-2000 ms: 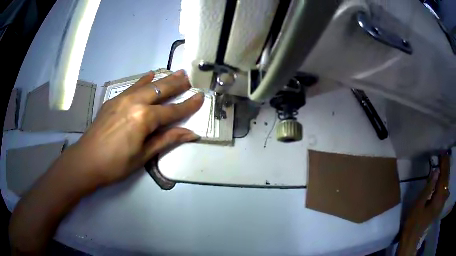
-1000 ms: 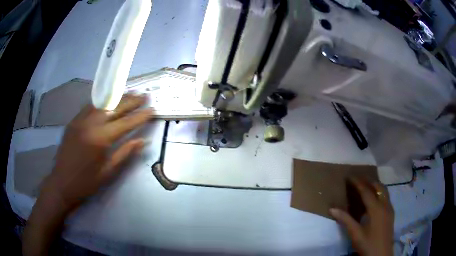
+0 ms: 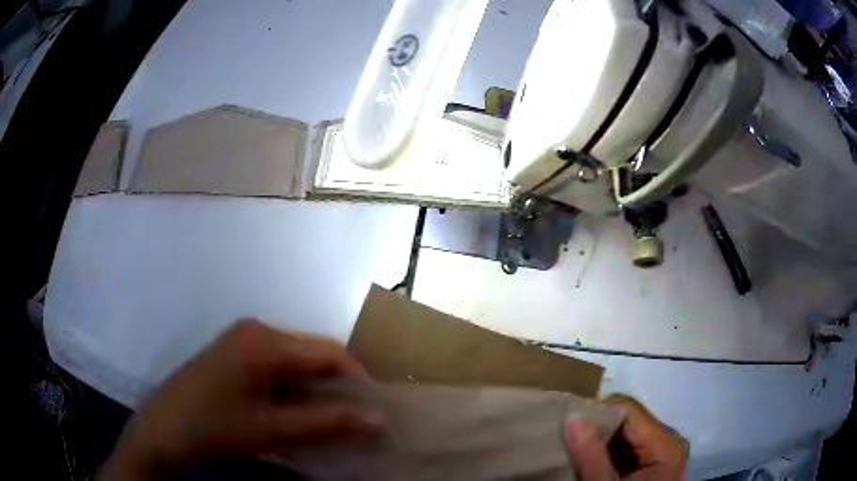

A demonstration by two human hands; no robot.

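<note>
My left hand [image 3: 268,399], blurred, holds a beige fabric piece [image 3: 460,427] by its left part at the table's front. My right hand [image 3: 625,442] pinches its right end between thumb and fingers. A brown piece [image 3: 451,343] lies behind and partly under the beige one; its lower part is hidden. The white template [image 3: 451,164] lies on a fabric piece with its right end at the presser foot [image 3: 528,209]. Sewn beige flaps [image 3: 225,155] lie in a row to its left.
The cream-white machine head [image 3: 583,103] stands at the upper right, its tension dial [image 3: 646,250] in front. A long white oval lamp or tube head [image 3: 404,85] hangs over the template. Black snips [image 3: 726,249] lie under the arm.
My left hand has left the template side and come to the front, now on the beige piece. My right hand has moved left with the fabric. The view has shifted, with the machine further right.
</note>
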